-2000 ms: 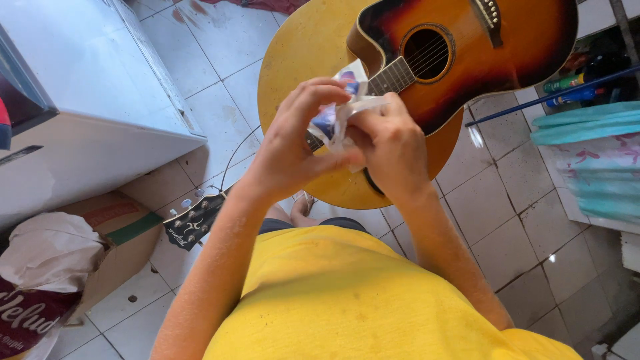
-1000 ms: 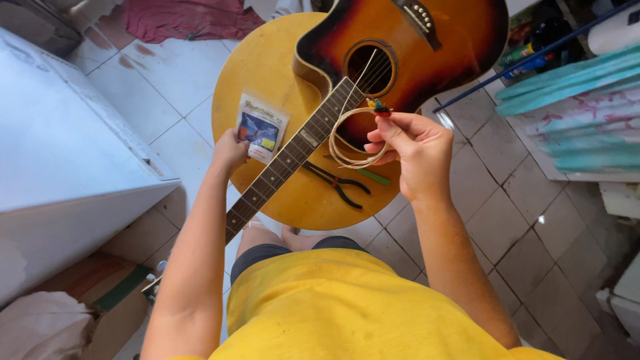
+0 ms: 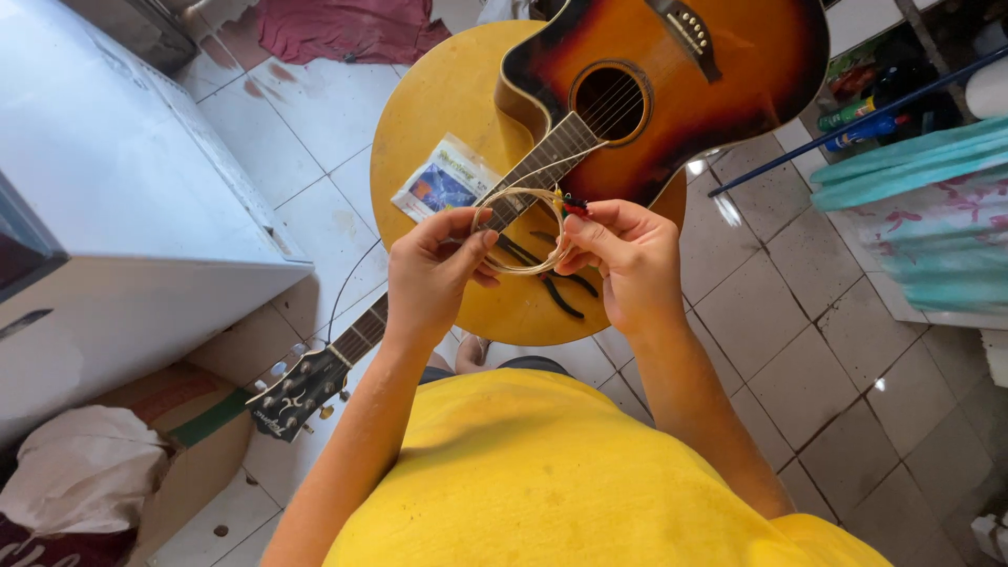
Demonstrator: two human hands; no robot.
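A coil of guitar strings [image 3: 517, 270] is held up between my two hands, over the neck of a sunburst acoustic guitar [image 3: 740, 71]. My left hand [image 3: 437, 272] pinches the coil's left side between thumb and fingers. At its right side, my right hand [image 3: 626, 256] grips the coil by its coloured ends, red, black and yellow. One loose string end sticks out toward the sound hole. The guitar lies across a round yellow table [image 3: 417, 102], its headstock [image 3: 299, 394] past the edge at lower left. A plastic string packet [image 3: 445, 179] lies left of the neck. Dark-handled pliers [image 3: 561, 298] lie partly behind the coil.
A white appliance [image 3: 134, 181] stands at the left, with a cardboard box [image 3: 205, 449] below it. A dark red cloth [image 3: 346, 27] lies on the tiled floor beyond the table. On the right are a blue pole [image 3: 835, 130], bottles [image 3: 846, 114] and a teal curtain [image 3: 906, 177].
My left hand has let go of the packet, left on the table, and taken hold of the coil. Two seconds ago both hands were at the packet. The coil stays in my right hand.
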